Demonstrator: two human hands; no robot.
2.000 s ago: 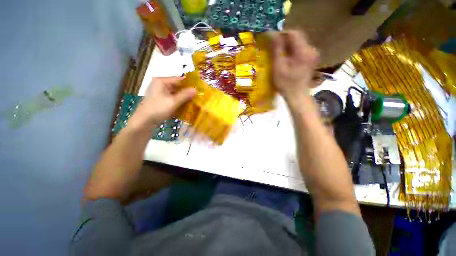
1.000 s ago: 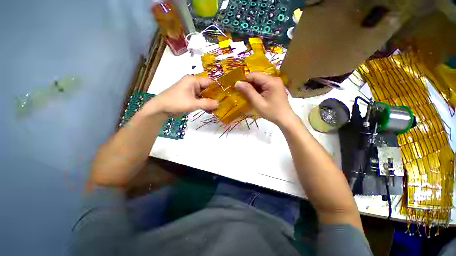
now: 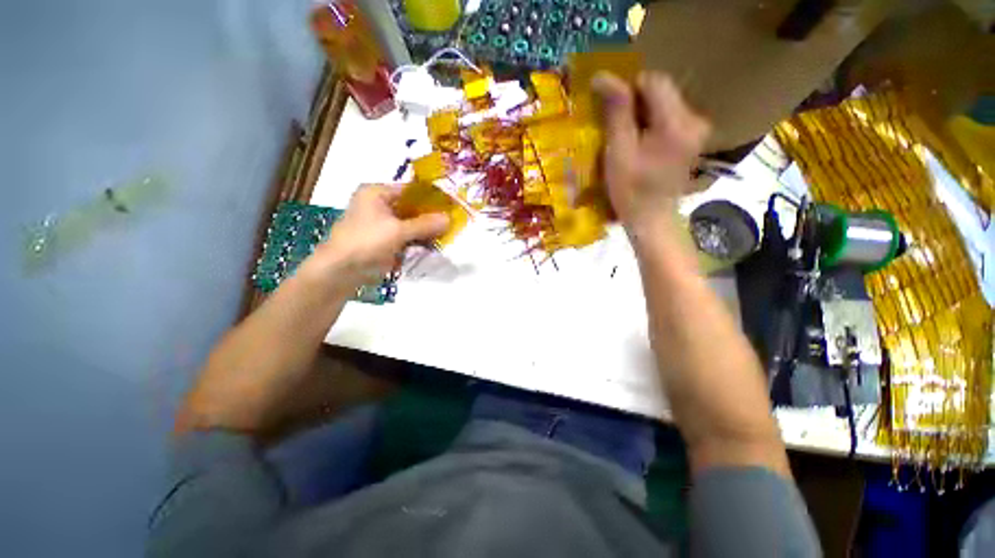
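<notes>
My left hand [image 3: 376,234] grips a small amber film piece [image 3: 439,211] between thumb and fingers, low over the bench at the left of the pile. My right hand [image 3: 652,142] is raised at the right of the pile and holds a larger amber film sheet [image 3: 606,72] by its edge; the hand is slightly blurred. Between the hands lies a pile of amber film pieces [image 3: 551,147] with dark red lead wires [image 3: 500,183] and white patches among them. Some wire ends point towards me.
A green circuit board [image 3: 292,242] lies left, partly behind my left forearm. At right stand a round tin [image 3: 723,231], a solder spool [image 3: 870,239] and a large amber stack [image 3: 911,294]. Behind are a brown cardboard box [image 3: 729,82], a red-orange bottle [image 3: 355,65] and more green boards [image 3: 535,27].
My hands have moved apart from the film they both held. My right hand has gone up and right with a sheet; my left has moved slightly left and down with a piece.
</notes>
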